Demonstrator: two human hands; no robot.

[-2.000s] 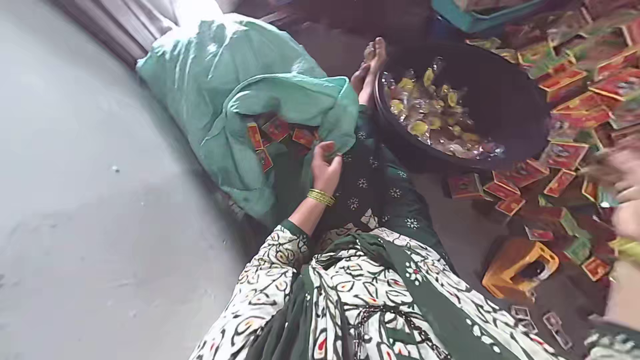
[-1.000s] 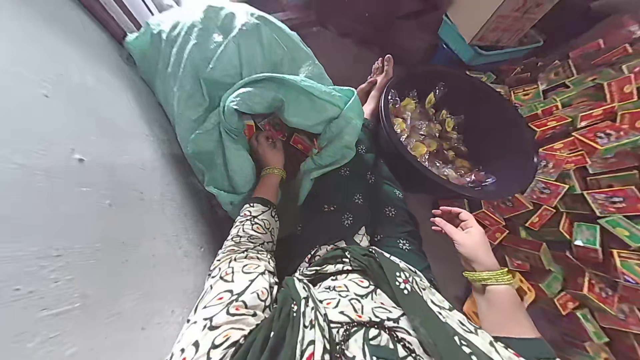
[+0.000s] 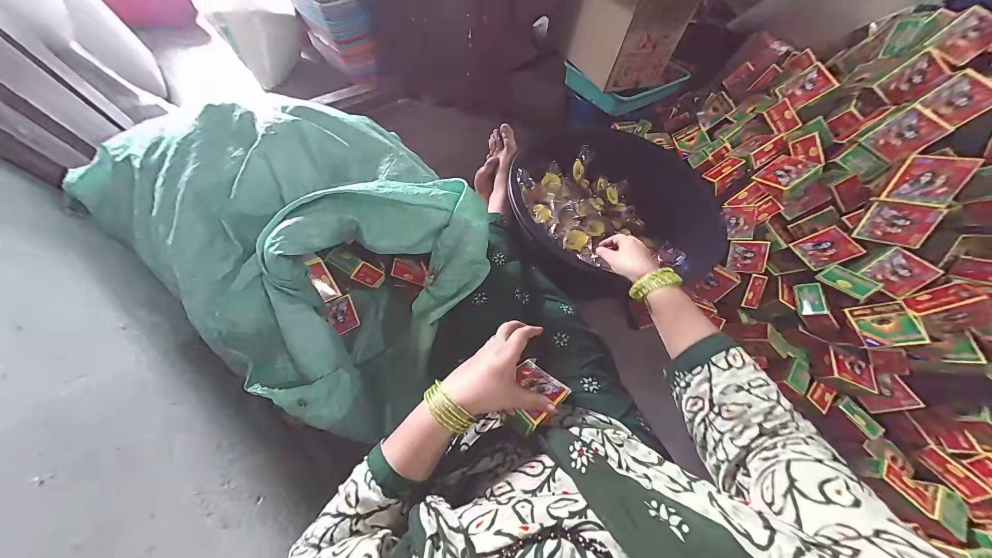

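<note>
My left hand [image 3: 496,376] is over my lap, its fingers around a small red and green printed cardboard box [image 3: 541,382]. Over the near rim of a dark round tub [image 3: 682,209], my right hand [image 3: 629,256] has its fingertips together at small clear-wrapped items with yellow parts [image 3: 577,239]; whether it pinches one cannot be told. A green woven sack [image 3: 232,186] lies open on the left, several printed boxes [image 3: 342,312] in its rolled mouth.
A large heap of red and green printed boxes [image 3: 883,256] covers the floor on the right. Beyond the tub, a brown carton [image 3: 639,46] stands in a teal tray [image 3: 620,101]. Stacked colourful items [image 3: 335,31] and a pale sack [image 3: 256,39] are at the back.
My left hand has come out of the sack's mouth and now holds a box over my lap. The right hand has moved from beside the tub to the wrapped items in it.
</note>
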